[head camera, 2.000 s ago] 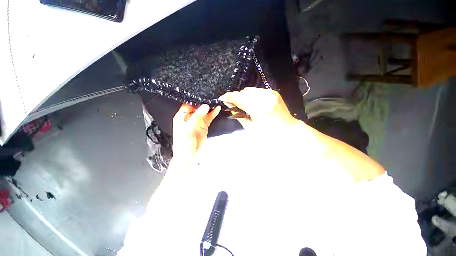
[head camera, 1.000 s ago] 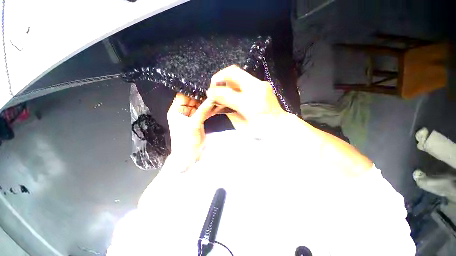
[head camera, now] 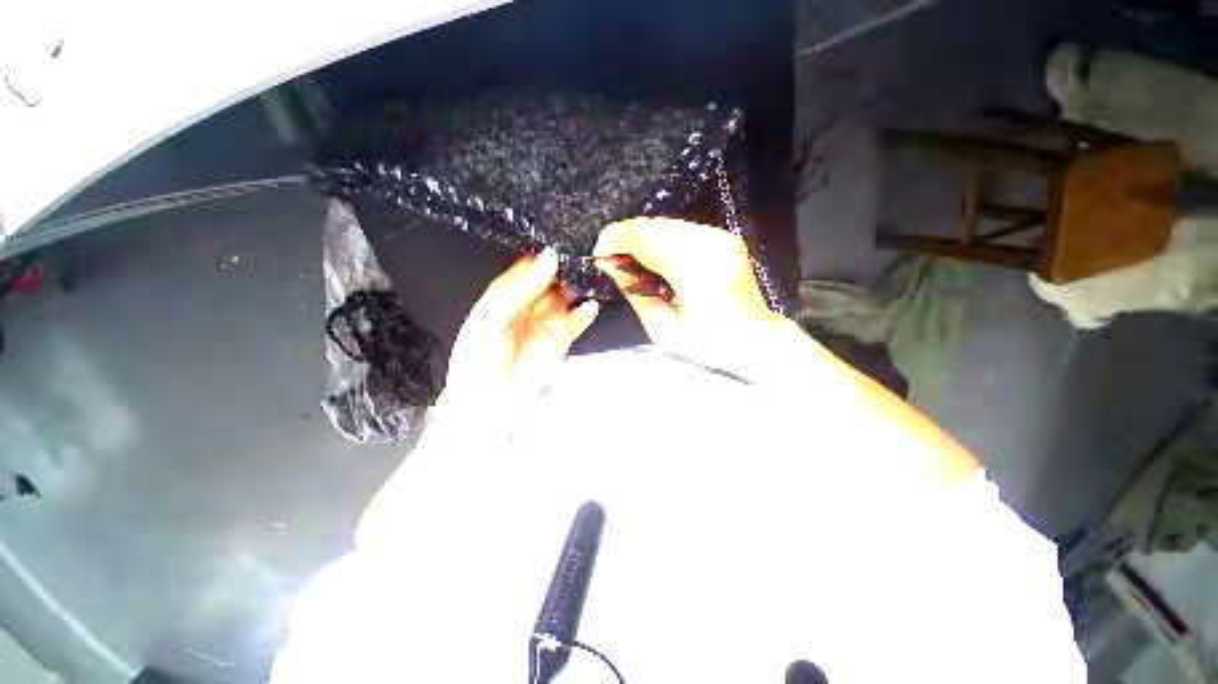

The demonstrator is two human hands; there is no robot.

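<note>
The black speckled tweed panel [head camera: 534, 154] lies over the lap. Glossy black braided trim [head camera: 448, 209] with white flecks runs along its edges to a corner between my hands. My left hand [head camera: 514, 321] grips the trimmed edge between thumb and fingers. My right hand [head camera: 688, 274] is just right of it, fingertips pinched close to the trim. A small dark tool, perhaps snips, is tucked in its palm. A thin line at its fingertips may be a needle; I cannot tell surely. A thin beaded chain [head camera: 732, 201] hangs at the right.
A white table [head camera: 174, 94] curves across the upper left. A clear plastic bag [head camera: 350, 261] with tangled black loops hangs left of my hands. A wooden stool [head camera: 1115, 211] stands at the right with pale cloth around it. A black pen-like object [head camera: 572, 575] lies against the white clothing.
My right hand came over the left fingers and the trim, then moved back right, showing the tool in its palm again. My left hand stays on the edge. The view has shifted.
</note>
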